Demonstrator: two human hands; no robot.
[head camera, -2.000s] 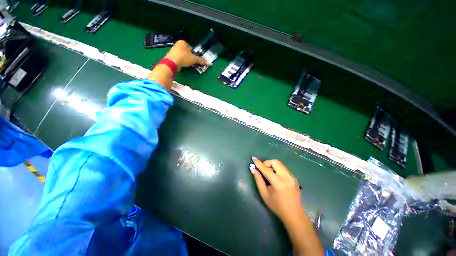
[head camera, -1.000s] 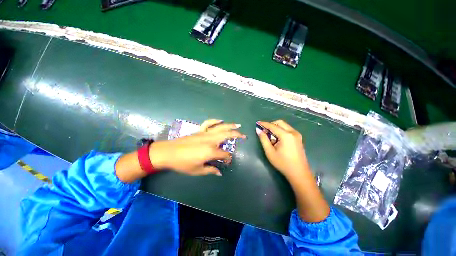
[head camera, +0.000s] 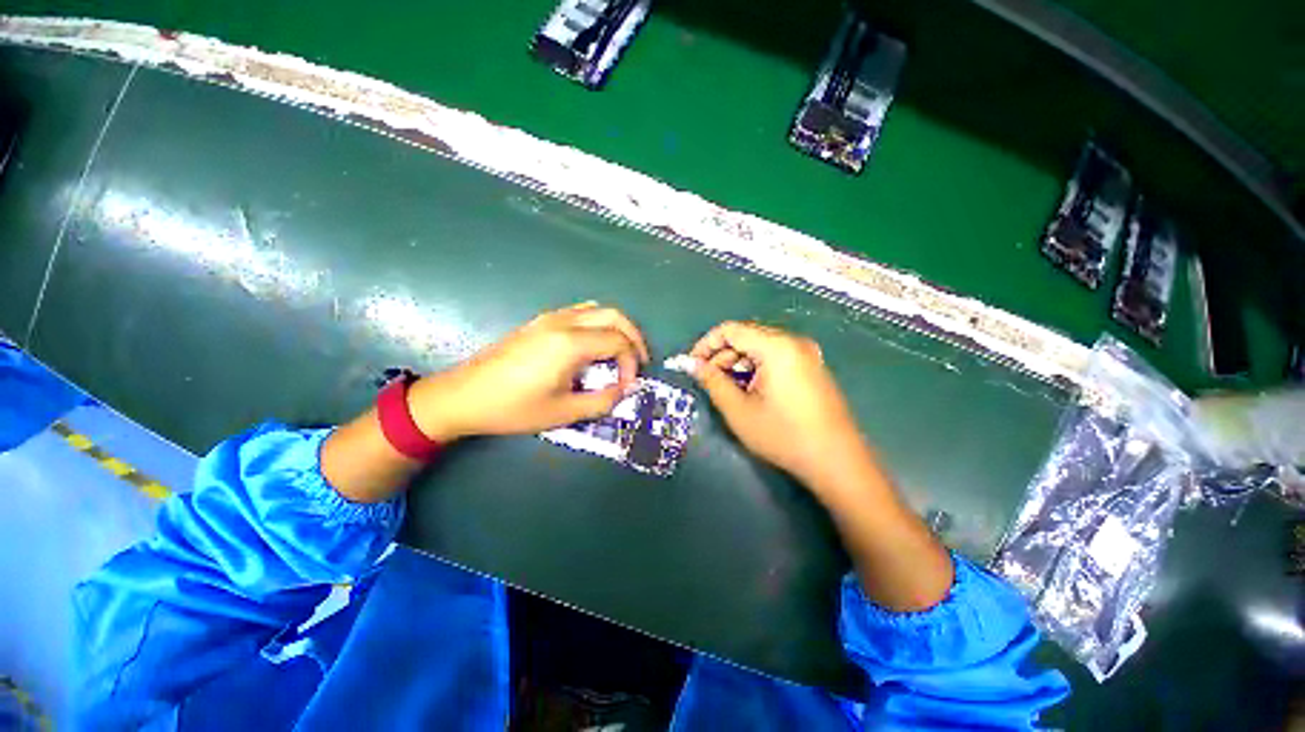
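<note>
An open phone unit (head camera: 653, 429) lies on the dark-green bench (head camera: 573, 572) in front of me, its circuit-board end to the right. My left hand (head camera: 558, 375) rests over its left part, fingers curled on it; the hand hides much of the unit. My right hand (head camera: 759, 389) is just right of the unit, above the bench, thumb and fingers pinched. A small pale bit (head camera: 683, 365) shows at its fingertips; I cannot tell whether it is a part or a fingertip cover. A dark thing shows between the fingers, mostly hidden.
Other phone units, such as one at the belt's middle (head camera: 847, 107), lie on the green belt (head camera: 716, 129) beyond the worn white edge strip (head camera: 573, 169). A clear plastic bag (head camera: 1095, 522) with dark contents and a white label lies on the bench at right.
My left hand has gone from the belt to the bench, where a phone unit now lies, and its fingers have closed in at the unit's left part. My right hand is nearer its board end.
</note>
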